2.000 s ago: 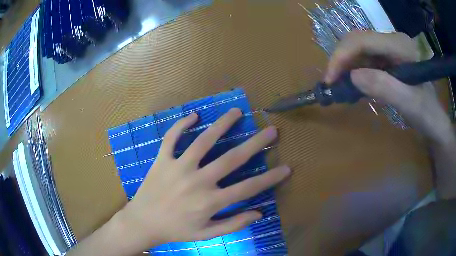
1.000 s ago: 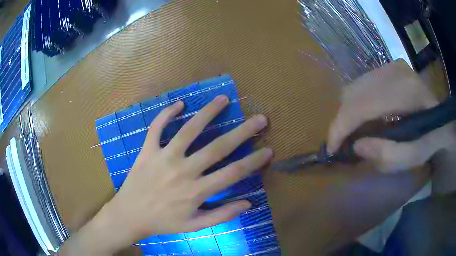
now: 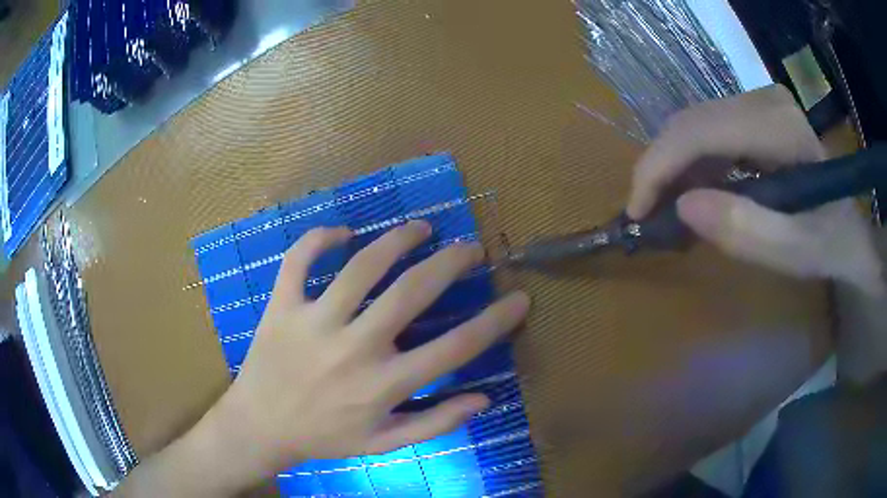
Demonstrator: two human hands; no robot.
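Observation:
The bright-blue assembled cell block (image 3: 418,469) with silver lines lies at centre, slightly tilted. Short ribbon tails stick out at its side edges. My left hand (image 3: 360,350) lies on it palm down, fingers spread, hiding much of its middle; it grips nothing. My right hand (image 3: 739,180) holds the dark soldering iron (image 3: 632,233) like a pen. The iron's tip is at a thin wire beside the block's right edge, just right of my left fingers. Whether the tip touches the wire I cannot tell.
Loose short ribbons (image 3: 656,53) lie at the upper right. White strips (image 3: 58,384) and long ribbons (image 3: 92,360) lie at the left edge. Dark cell stacks (image 3: 126,44) stand upper left, beside a finished block (image 3: 34,136). A black holder with a pale square (image 3: 807,78) is at far right.
The iron's tip has moved down the block's right edge since the first frame, dipping lower in between. My left upper fingers have drawn back a little, uncovering more of the upper block.

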